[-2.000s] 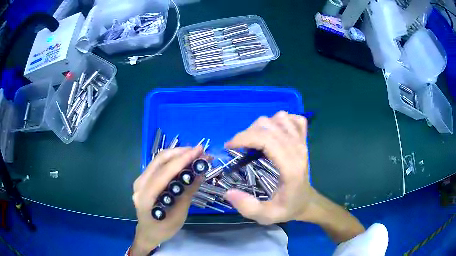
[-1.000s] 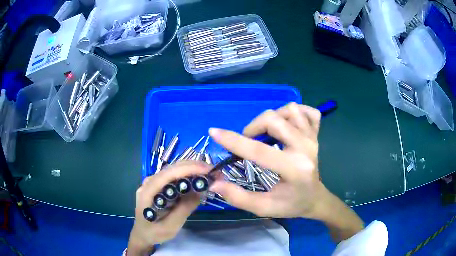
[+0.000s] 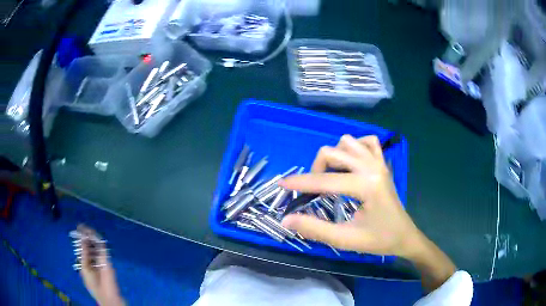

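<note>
My left hand (image 3: 99, 263) is low at the far left, beyond the bench's front edge, blurred. It holds several slim metal parts (image 3: 78, 250) whose thin ends stick out at its sides. My right hand (image 3: 365, 203) is over the right part of the blue tray (image 3: 230, 179), thumb and index finger apart. It holds a dark pen-shaped tool (image 3: 391, 141), whose rear end shows behind the fingers and whose narrow end points left. Loose metal cylinders (image 3: 263, 185) lie jumbled in the tray, partly hidden by my right hand.
A clear packing box (image 3: 383, 91) with metal parts in rows stands behind the tray. A clear box of jumbled parts (image 3: 194, 89), a box of small bags (image 3: 206, 39) and a white carton (image 3: 129, 27) are at left. A black hose (image 3: 39, 113) curves at far left. A black holder (image 3: 458, 104) is at right.
My left hand has moved from beside my right hand to the far lower left with the metal parts. The view has shifted left, so the bench items appear further right. My right hand still has the tool.
</note>
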